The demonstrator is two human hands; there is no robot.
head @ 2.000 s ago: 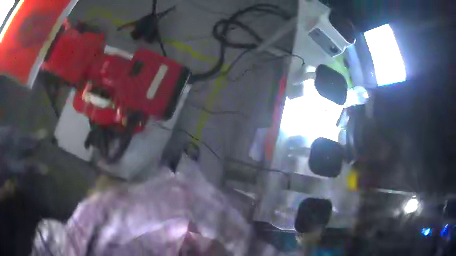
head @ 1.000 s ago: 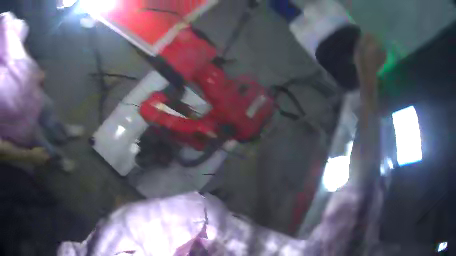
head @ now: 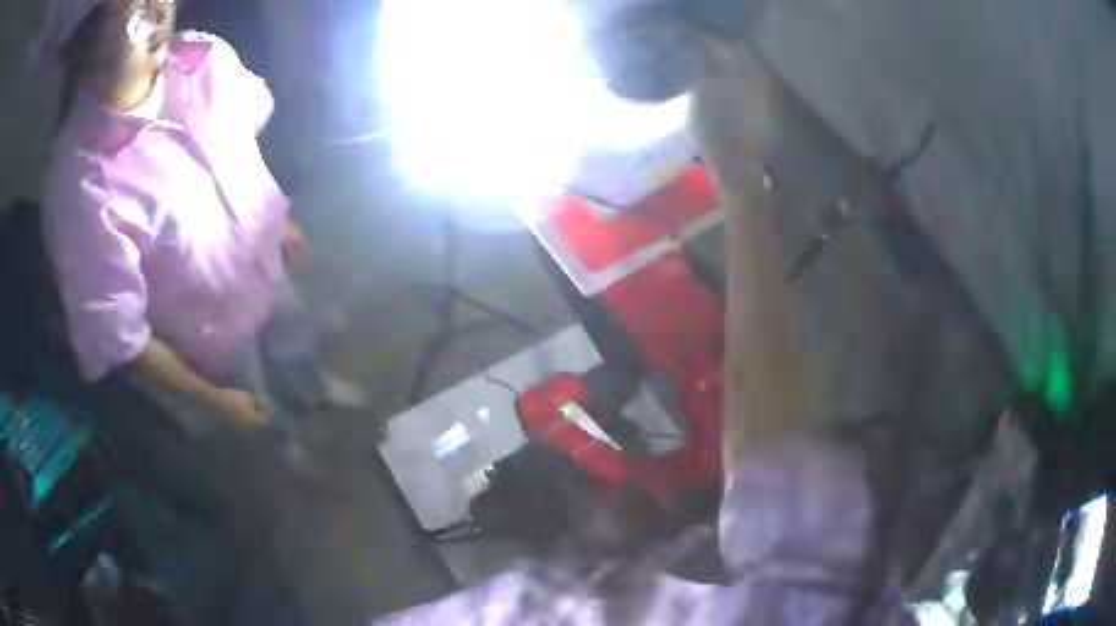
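My right hand [head: 734, 104] is at the top of the view, blurred, at the end of my raised forearm. It holds a white box device with a dark top [head: 643, 55], partly lost in glare. The red-orange robot end plate [head: 612, 226] with a white edge lies below the device; whether they touch cannot be told. The red robot arm [head: 661, 312] runs down from the plate, partly hidden behind my forearm. My left hand is not in view.
A person in a pink shirt [head: 184, 232] stands at the left. The white robot base plate [head: 490, 422] is on the floor. A glaring light [head: 477, 92] stands beside the end plate, with dark tripod legs [head: 447, 294] below. A pale curtain [head: 942, 159] hangs right.
The view has swung left. My right hand and the box device have moved from the right side to above the end plate. More of the other person shows.
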